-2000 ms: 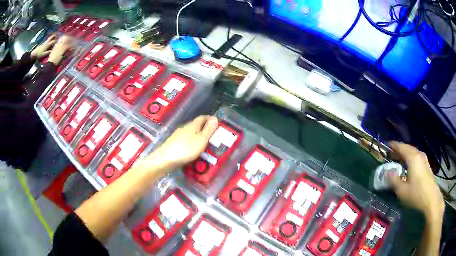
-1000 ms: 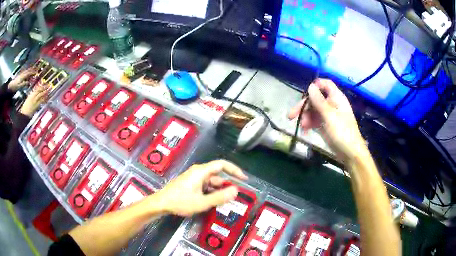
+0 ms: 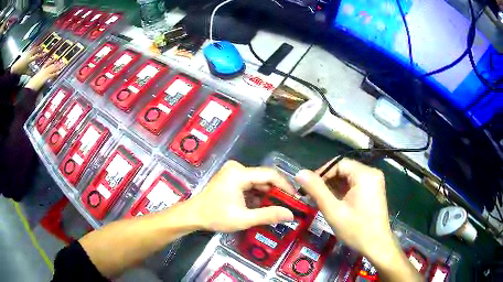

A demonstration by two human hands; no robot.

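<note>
My left hand (image 3: 240, 201) is at a red electronic unit (image 3: 256, 239) in the near blister tray (image 3: 207, 264), its thumb and fingers around the unit's upper end. The unit looks slightly raised at that end. My right hand (image 3: 353, 204) is beside it, thumb and fingers pinching a thin black cord (image 3: 353, 150) whose end is at the unit's top edge. The fingertips hide the exact contact. More red units with white labels lie in the near tray, partly under my right forearm.
A second blister tray (image 3: 149, 148) of red units lies left. White scanners (image 3: 311, 118) lie beyond my hands and at right. A blue mouse (image 3: 223, 59), water bottle (image 3: 153, 16) and monitor (image 3: 430, 49) stand behind. Another person's hands (image 3: 41, 71) work at far left.
My right hand has come down from before the monitor to the unit, bringing the black cord. My left hand has moved slightly right and up in view, now around the unit's upper end.
</note>
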